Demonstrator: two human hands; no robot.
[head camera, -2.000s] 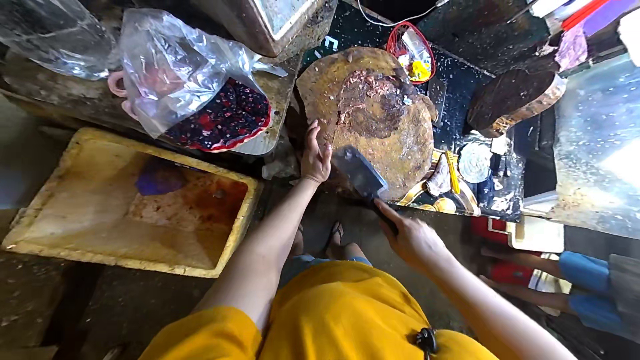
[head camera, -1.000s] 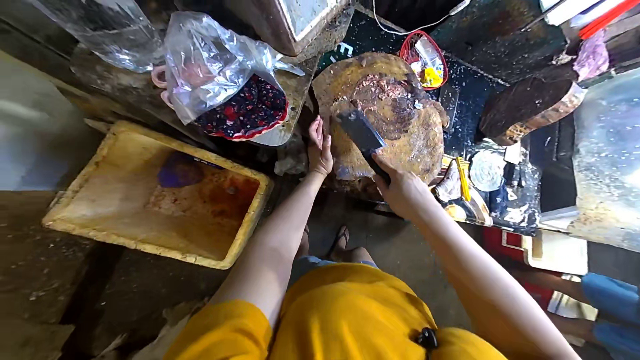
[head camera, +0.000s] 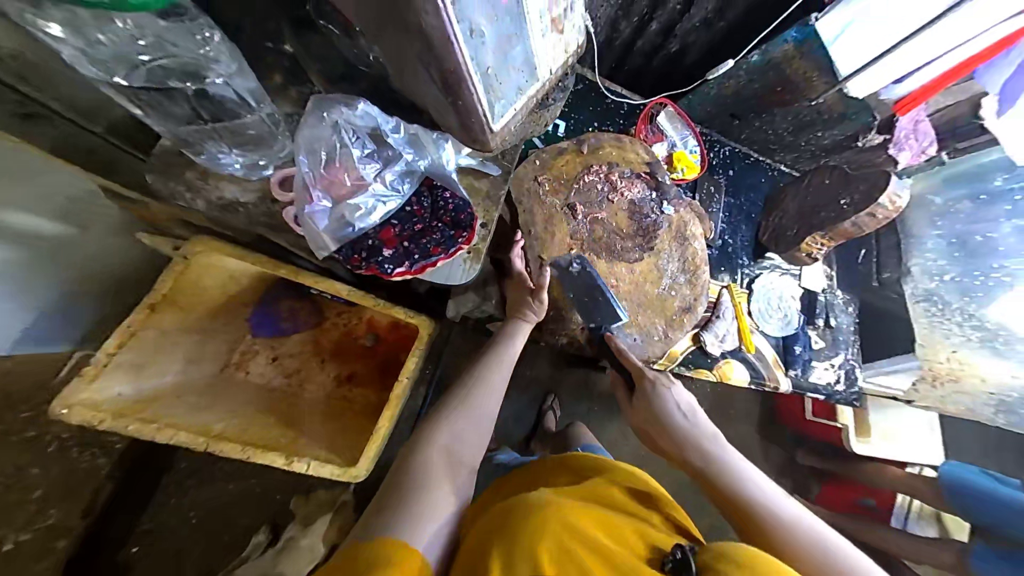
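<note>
A thick wooden chopping block (head camera: 672, 256) stands in front of me, with small meat scraps (head camera: 620, 188) and a dark stain on its top. My right hand (head camera: 652, 400) is closed around the dark handle of a cleaver (head camera: 590, 292). The wide blade lies over the near left part of the block; whether it touches the wood cannot be told. My left hand (head camera: 526, 284) rests against the block's left side, holding nothing, with its fingers pointing away from me and the thumb apart.
A yellowed plastic tub (head camera: 232, 456) with reddish residue is at left. A clear plastic bag (head camera: 352, 172) lies on dark patterned cloth (head camera: 412, 232). Right of the block are a red basket (head camera: 702, 160), a yellow-handled tool (head camera: 740, 320) and a wood slab (head camera: 832, 208). Another person's legs (head camera: 896, 480) show at lower right.
The cleaver, held in my right hand throughout, has shifted over the block's near left part. My left hand stays at the block's left side. The view has shifted somewhat.
</note>
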